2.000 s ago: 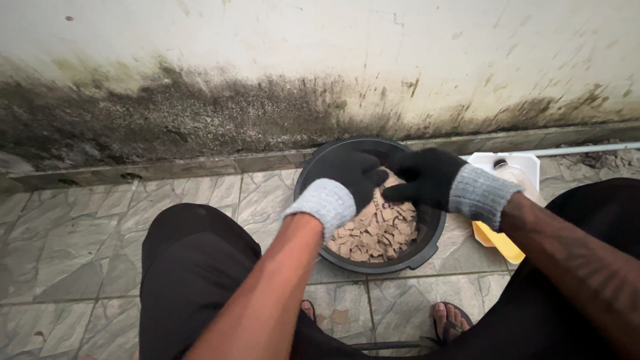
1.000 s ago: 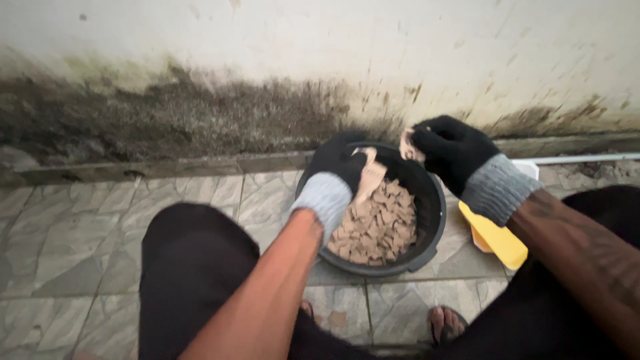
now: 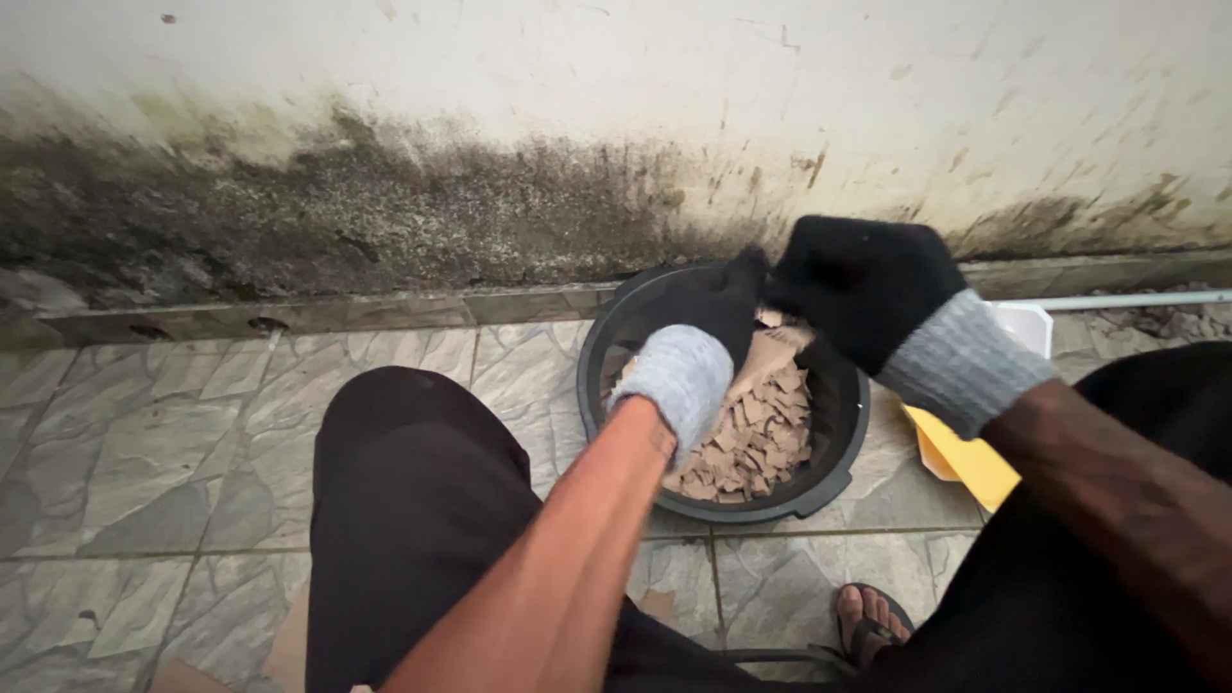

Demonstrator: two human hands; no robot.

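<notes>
A round black plastic tub [image 3: 857, 433] stands on the tiled floor, holding many small torn pieces of brown cardboard [image 3: 746, 448]. Over its left half, my left hand [image 3: 707, 318], in a black knit glove with a grey cuff, is closed on a larger strip of cardboard [image 3: 770, 356] that hangs above the pieces. My right hand [image 3: 871, 289], gloved the same way, is bent in close beside the left at the tub's back right, its fingertips at the top end of the strip. The fingers of both hands are partly hidden by the gloves and blur.
Right of the tub are a yellow plastic object [image 3: 967, 457] and a white container [image 3: 1030, 325], partly behind my right wrist. A stained wall [image 3: 577, 125] rises behind, with a pale pipe [image 3: 1136, 300] along its foot. Cardboard scraps [image 3: 188, 677] lie at lower left.
My right hand, apart from the left with a small cardboard piece one second ago, has come back against the left hand. Two seconds ago both hands were lower over the tub.
</notes>
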